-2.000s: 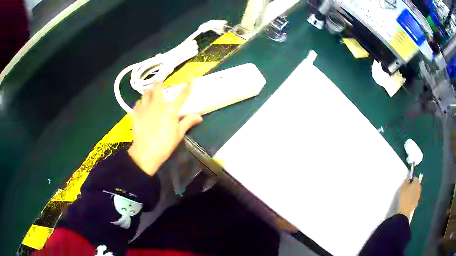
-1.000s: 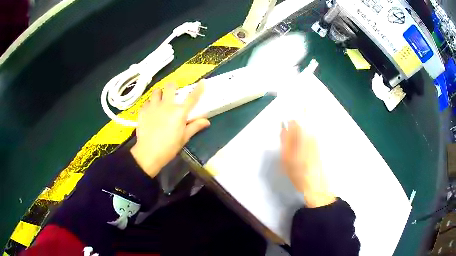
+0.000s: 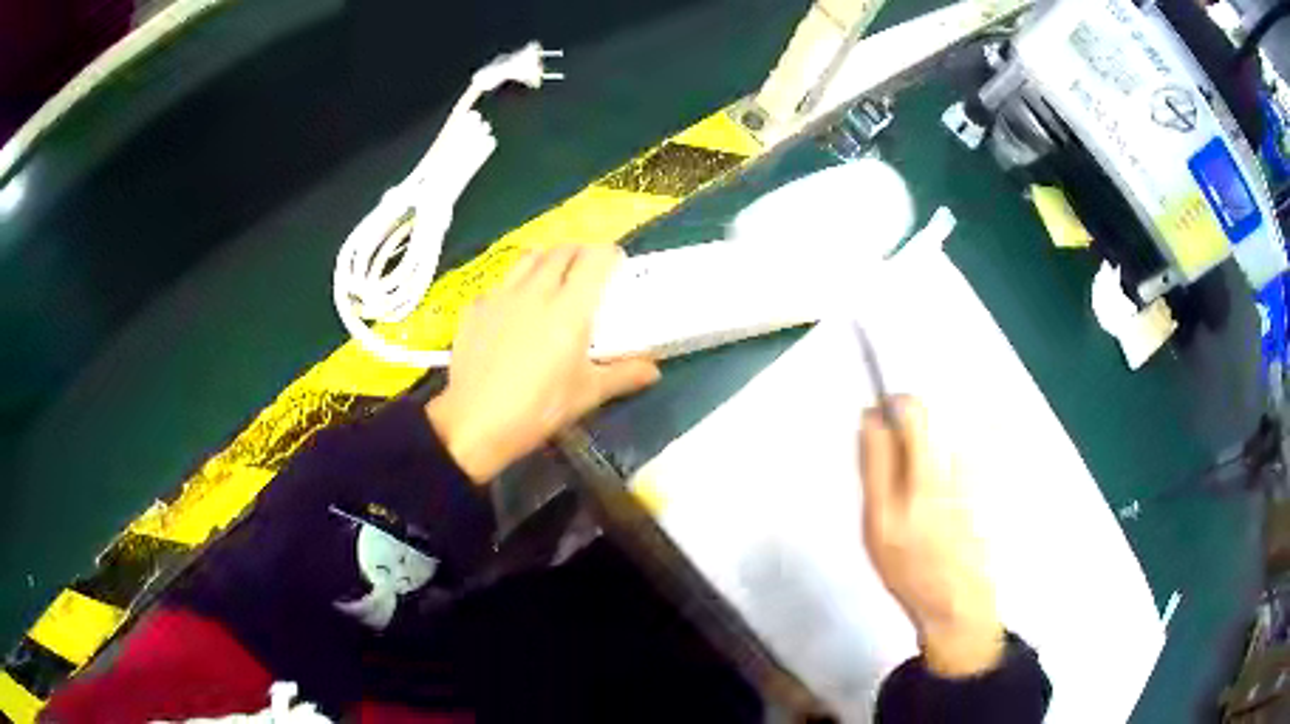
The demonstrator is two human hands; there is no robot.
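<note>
A long white power strip [image 3: 707, 300] lies across the bench edge, its far end at the white mat's corner. My left hand [image 3: 531, 354] rests on its near end, holding it, thumb along the side. My right hand [image 3: 913, 516] is over the mat, closed on the handle of a mallet. The mallet's white head [image 3: 828, 212] is blurred and appears over or against the strip's far end; contact cannot be told. The strip's white cord [image 3: 403, 255] lies coiled on the dark green surface to the left, plug pointing away.
The white mat [image 3: 792, 495] covers the green bench, with tape at its corner. Yellow-black tape [image 3: 467, 283] runs along the conveyor edge. The screw feeder [image 3: 1132, 127] stands at the upper right, with a yellow pad [image 3: 1058, 217] and crumpled tissue [image 3: 1132, 314] beside it.
My right hand has brought the mallet from the mat's far right side over to the strip. The coiled cord has shifted off the striped tape. My left hand stays on the strip.
</note>
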